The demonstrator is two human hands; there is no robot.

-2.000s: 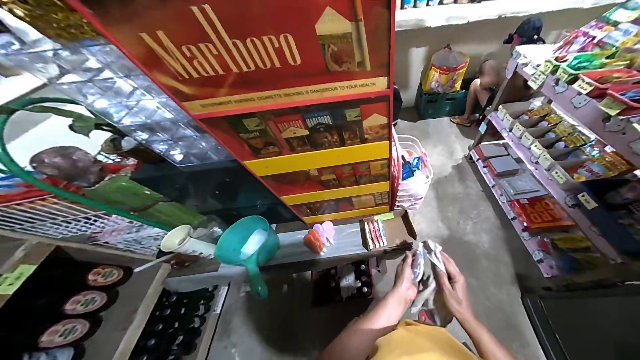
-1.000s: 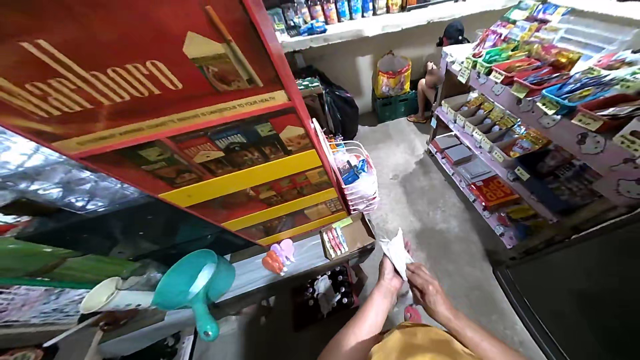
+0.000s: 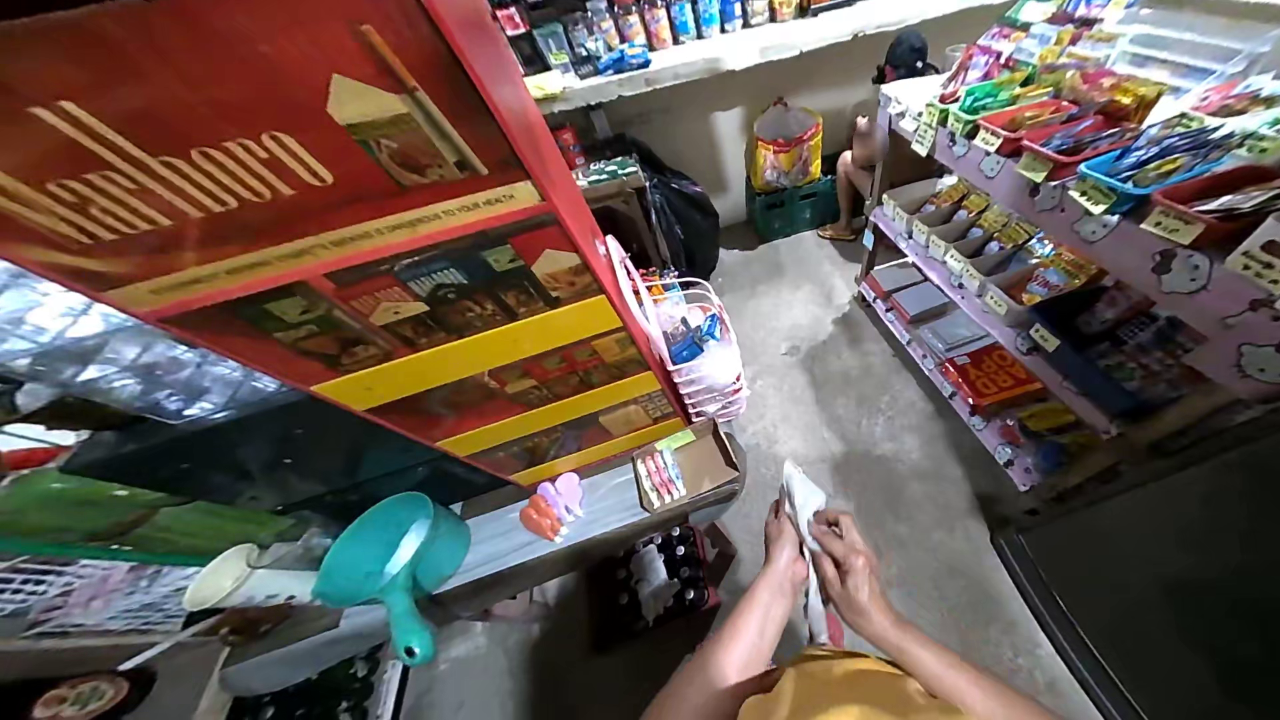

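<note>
Both of my hands hold a white cloth (image 3: 803, 500) in front of my yellow shirt, low and right of centre. My left hand (image 3: 784, 545) grips its left side, fingers partly hidden by the fabric. From the right, my right hand (image 3: 845, 560) pinches the cloth with thumb and fingers. The lower part of the cloth hangs between my wrists and shows a red patch near the shirt. Left of my hands, a cardboard box (image 3: 715, 462) with small packs sits on the counter end, and a crate of dark bottles (image 3: 690, 570) stands on the floor below.
A red cigarette cabinet (image 3: 400, 240) rises at the left, a teal dipper (image 3: 390, 550) below it. A pink wire basket (image 3: 700, 350) hangs beside it. Shelves of packaged goods (image 3: 1000, 260) line the right. At the back, a partly hidden person (image 3: 858, 170) is near a green crate (image 3: 790, 208).
The cloth, bunched between my hands two seconds ago, now stands up as a narrower, pointed length. My view has swung to the right.
</note>
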